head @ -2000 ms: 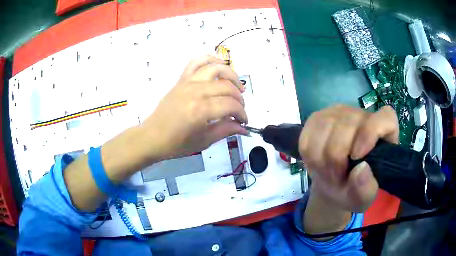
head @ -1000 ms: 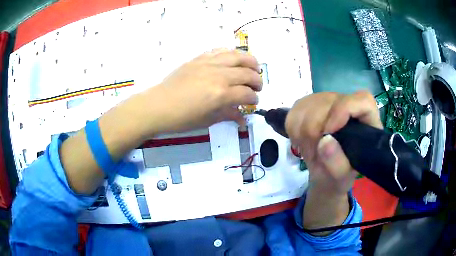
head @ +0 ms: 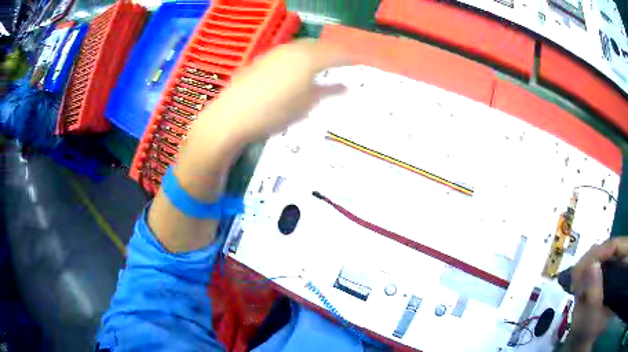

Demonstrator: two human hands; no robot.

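Note:
The white back panel [head: 413, 130] lies across the view. The narrow yellow board [head: 561, 237] is on its right part. My right hand [head: 591, 292], cut off by the right edge, grips the black electric screwdriver [head: 615, 285]; its nose is beside the yellow board's lower end. My left hand [head: 296, 75] is blurred, over the panel's upper left corner beside the red bin; its fingers are too blurred to read. The multicolour wire harness [head: 399, 163] and the red ribbon cable [head: 413, 244] lie on the panel. A black oval speaker [head: 544, 321] with thin wires is near the screwdriver.
A slotted red bin [head: 165, 130] holding many small parts stands left of the panel, with a blue bin [head: 141, 96] and another red bin [head: 93, 89] beyond. Red foam [head: 447, 65] edges the panel. Another white panel [head: 537, 27] is at the top right. A blue sleeve shows far left.
The view has swung left, bringing the bins into sight. My left hand has left the yellow board and moved to the panel's far left. My right hand still holds the screwdriver near the board.

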